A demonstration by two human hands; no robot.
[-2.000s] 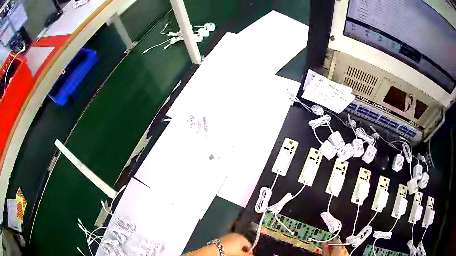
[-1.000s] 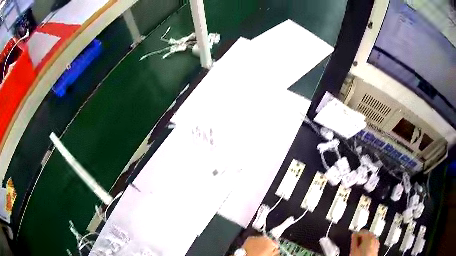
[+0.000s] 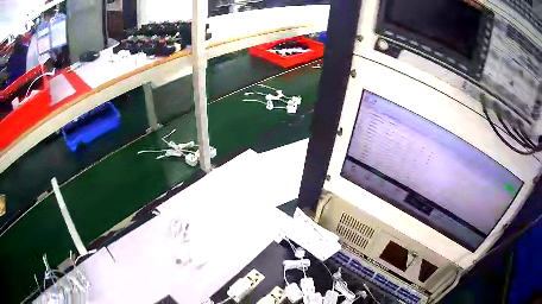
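Observation:
No hand shows; both are out of the picture. Two cream socket outlets are at the bottom edge, one with a white block on it [image 3: 242, 286], the other cut off by the edge. White power adapters with coiled cords [image 3: 306, 287] lie clustered behind them on the black board [image 3: 261, 265]. The monitor [image 3: 431, 169] above shows a table of readings, too blurred to read. The beige test cabinet [image 3: 380, 246] stands below it, with a printed paper label [image 3: 310, 234] leaning at its left corner.
White paper sheets [image 3: 226, 196] lie left of the board. The green conveyor belt [image 3: 119, 199] behind carries loose adapters [image 3: 184, 151] and more farther back [image 3: 282, 102]. A pale upright post [image 3: 202, 89] and a dark post [image 3: 330, 113] stand up. A blue bin [image 3: 92, 126] and red bin [image 3: 288, 51] are beyond.
The view has tilted up and right. Both hands and most of the socket row have left the picture at the bottom. The whole monitor and the red bin at the back now show.

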